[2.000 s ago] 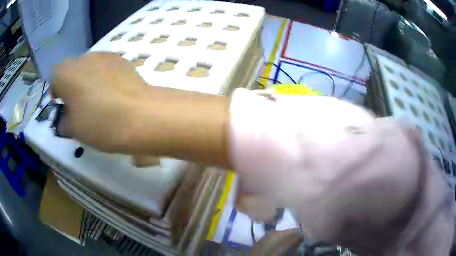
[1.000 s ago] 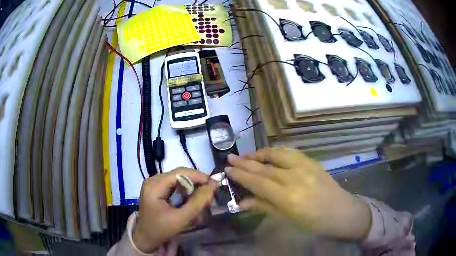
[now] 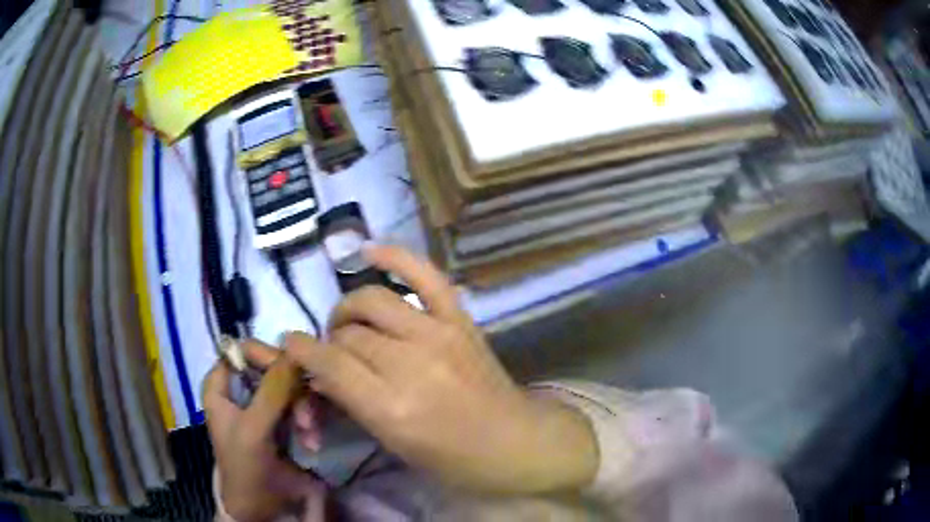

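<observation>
My left hand (image 3: pixel 250 433) is at the bench's front edge. It is closed around a small pale clip (image 3: pixel 234 354) that sticks up between the fingers. My right hand (image 3: pixel 428 393) is just right of it, with thumb and fingertips meeting the left fingertips; what lies between them is hidden and blurred. The handheld meter (image 3: pixel 277 175) lies beyond the hands. A dark strip with a pale round window (image 3: pixel 347 245) lies between the meter and my right hand, whose raised index finger is by the window. The silvery fixture is almost wholly hidden under my right hand.
A yellow label sheet (image 3: pixel 209 76) with maroon dots lies behind the meter, a dark box (image 3: pixel 331 127) right of it. A black coiled cable (image 3: pixel 209 224) runs left of the meter. Tall tray stacks (image 3: pixel 76 265) stand left; a foam tray (image 3: pixel 602 107) with dark fans tops the right stack.
The view has turned, so the bench things sit further left and higher. My right hand has come off the silvery fixture, and its fingertips now meet those of my left hand.
</observation>
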